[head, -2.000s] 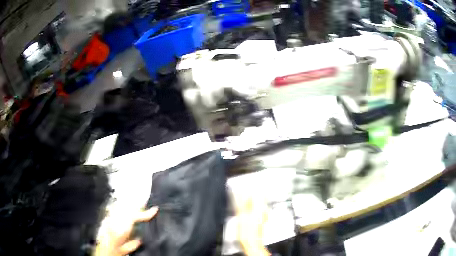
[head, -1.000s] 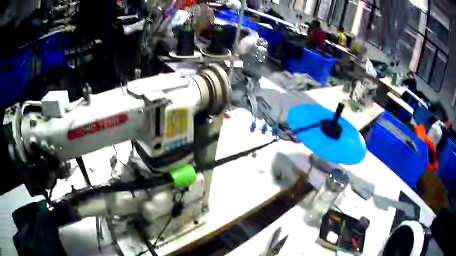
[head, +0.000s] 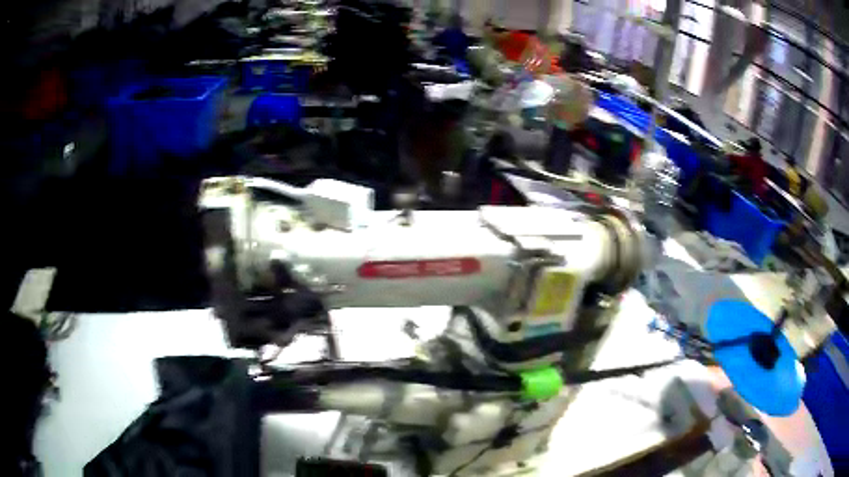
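Observation:
No hand shows in the frame. A floppy black cloth piece (head: 191, 424) lies on the white sewing table at the lower left, its upper right corner near the needle area. The white sewing machine (head: 419, 252) with a red label stands across the middle. Its presser foot area (head: 270, 345) is dark and blurred. A black binding strip (head: 624, 371) runs from the right through a bright green clip (head: 541, 383) towards the needle area. The blue disc (head: 756, 359) at the right has the strip reaching it.
A blue plastic bin (head: 168, 121) stands behind at the upper left. Dark material lies behind the machine's left end and at the left edge. A dark slab (head: 340, 468) shows at the bottom edge. A person in red (head: 749, 168) is far back at the right.
The view swung right, then partly back left, so the machine sits mid-frame again. Both hands, seen at the black cloth two seconds ago, are out of the picture.

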